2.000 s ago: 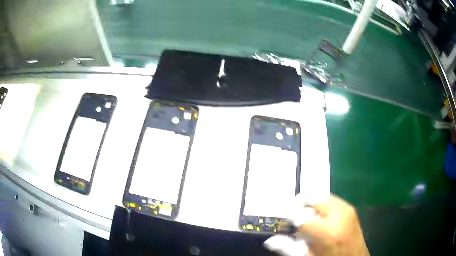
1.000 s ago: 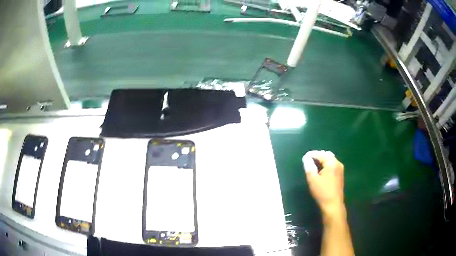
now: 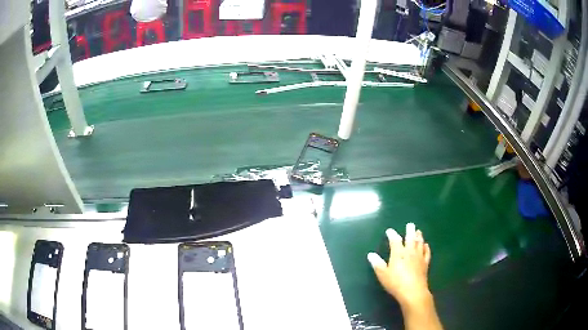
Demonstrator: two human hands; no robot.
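Note:
My right hand (image 3: 405, 264) is over the green conveyor belt (image 3: 451, 213) at the right, fingers spread, holding nothing, with white cots on the fingertips. My left hand is not in view. Three black phone middle frames stand side by side on the white feed surface (image 3: 290, 277): one at the left (image 3: 57, 254), one in the middle (image 3: 107, 256), one at the right (image 3: 207, 258). The lower ends of the middle and right ones are cut off by the picture's edge.
A black curtain flap (image 3: 161, 216) lies beyond the row. A loose frame (image 3: 329, 144) rests tilted on shiny clear scraps beside a white post (image 3: 354, 84). More frames (image 3: 164, 84) and white rods (image 3: 303, 85) lie on the far belt. A metal rail (image 3: 516, 135) curves along the right.
My right hand has let go of the right frame, moved right over the green belt, and its fingers have spread. The view has tilted up and shifted right, showing more far belt.

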